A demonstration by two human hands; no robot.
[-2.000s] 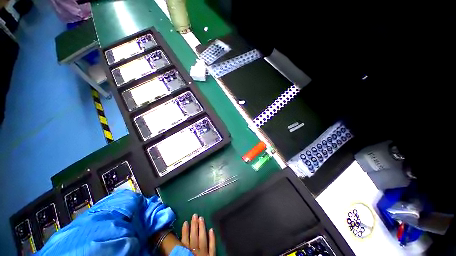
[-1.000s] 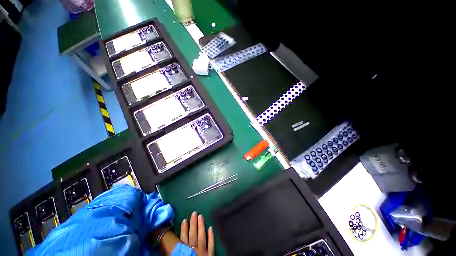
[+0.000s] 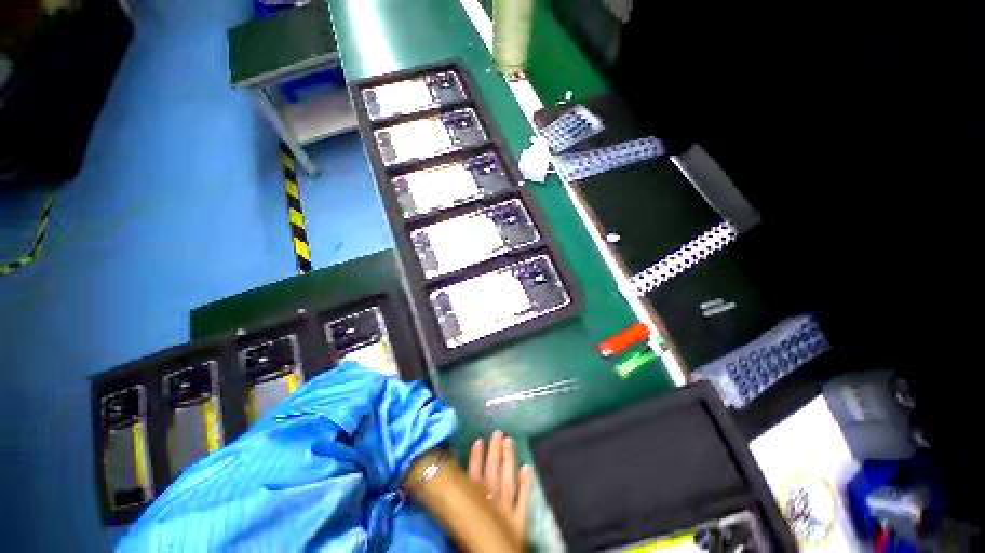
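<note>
My left arm, in a blue sleeve, reaches in from the lower left over the phone tray. Its bare wrist has a thin bracelet. My left hand (image 3: 473, 512) runs down to the bottom edge, its fingers cut off. The fingers of my right hand (image 3: 500, 475) show flat over the green mat (image 3: 497, 373), pointing up, slightly apart and empty; the rest is hidden behind my left hand or cut off. A black tray (image 3: 637, 464) lies just right of them, with part of a phone (image 3: 702, 540) at the bottom edge. Tweezers (image 3: 531, 392) lie above my fingers.
A black tray (image 3: 416, 270) holds several phones in a column. Another tray (image 3: 151, 373) holds phones at left, partly under my sleeve. Red (image 3: 624, 341) and green (image 3: 637, 362) pieces, carrier strips (image 3: 683, 259), a lens sheet (image 3: 772, 362) and a blue item (image 3: 891, 497) are at right.
The view has swung left, so the trays and bench sit further right and more floor shows. My left wrist and hand now cover more of the space below my right fingers.
</note>
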